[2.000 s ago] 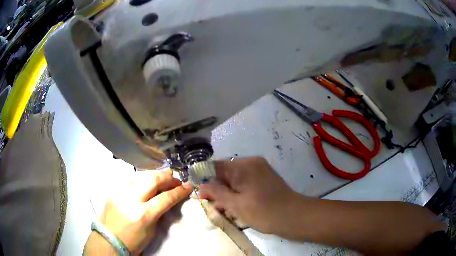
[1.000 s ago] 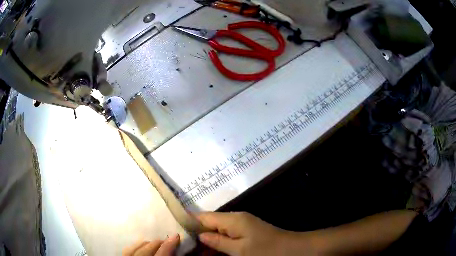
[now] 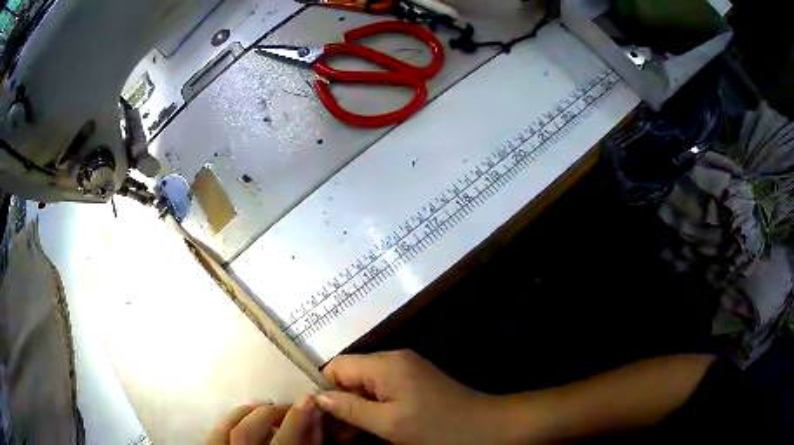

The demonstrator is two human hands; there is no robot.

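Observation:
A beige cloth panel (image 3: pixel 174 330), near white under the lamp, runs from the presser foot (image 3: pixel 144 193) of the sewing machine (image 3: pixel 61 96) down to the front table edge. Its right border, a narrow folded seam edge (image 3: pixel 248 313), lies along the panel's right side. My right hand (image 3: pixel 383 400) pinches this edge at the lower end between thumb and fingers. My left hand (image 3: pixel 265 424), cut off by the bottom of the frame, holds the panel's lower end just beside it, fingers curled and touching the cloth.
Scissors with red handles (image 3: pixel 374 74) lie on the machine bed. A tan tape piece (image 3: pixel 213 202) is near the needle area. A ruler scale (image 3: pixel 453 217) runs along the front of the table. More tan cloth (image 3: pixel 35 339) lies at left. Patterned cloth (image 3: pixel 740 217) is at far right.
Both hands have moved from the needle to the panel's lower end. Since one second ago the view has shifted slightly, and the seam edge looks straighter and narrower between needle and hands.

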